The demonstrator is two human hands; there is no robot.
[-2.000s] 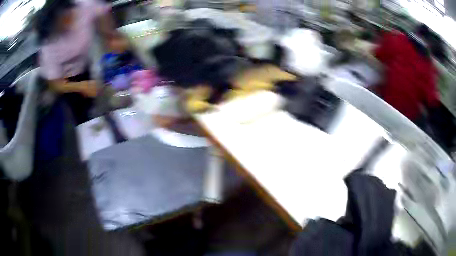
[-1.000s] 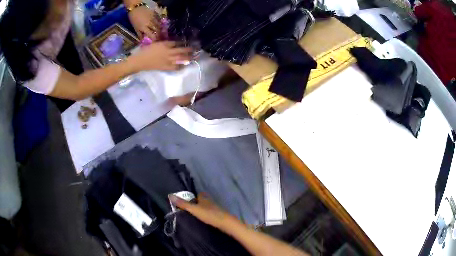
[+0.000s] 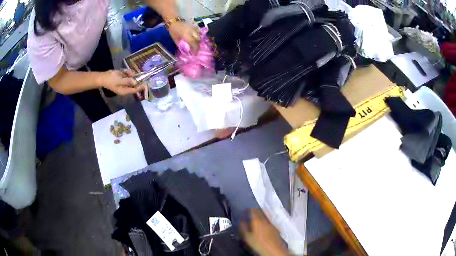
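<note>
A thick black bundle of cut pieces (image 3: 195, 200) with fanned, jagged edges lies on the grey side surface (image 3: 215, 160) at the lower left. It bears a white printed ticket (image 3: 166, 230), a second ticket (image 3: 220, 224) and a pale tie. My right hand (image 3: 260, 232) is blurred at the bottom, just right of the bundle and close against a white strip (image 3: 267, 192); whether it grips the strip cannot be told. Another pale strip (image 3: 298, 200) with a pen mark lies beside it. My left hand is not in view.
A person (image 3: 75, 45) at the upper left holds pink material (image 3: 195, 57) and a metal tool. Large tied black bundles (image 3: 295, 50) lie on cardboard (image 3: 362, 92) with yellow tape (image 3: 350, 122). Dark pieces (image 3: 422, 135) lie on the white table (image 3: 380, 185). A cup (image 3: 160, 87) stands on the white board.
My right hand has left the black bundle and moved right to the white strip. The curved strip now lies more lengthwise, towards me. The other person has taken up pink material and a tool.
</note>
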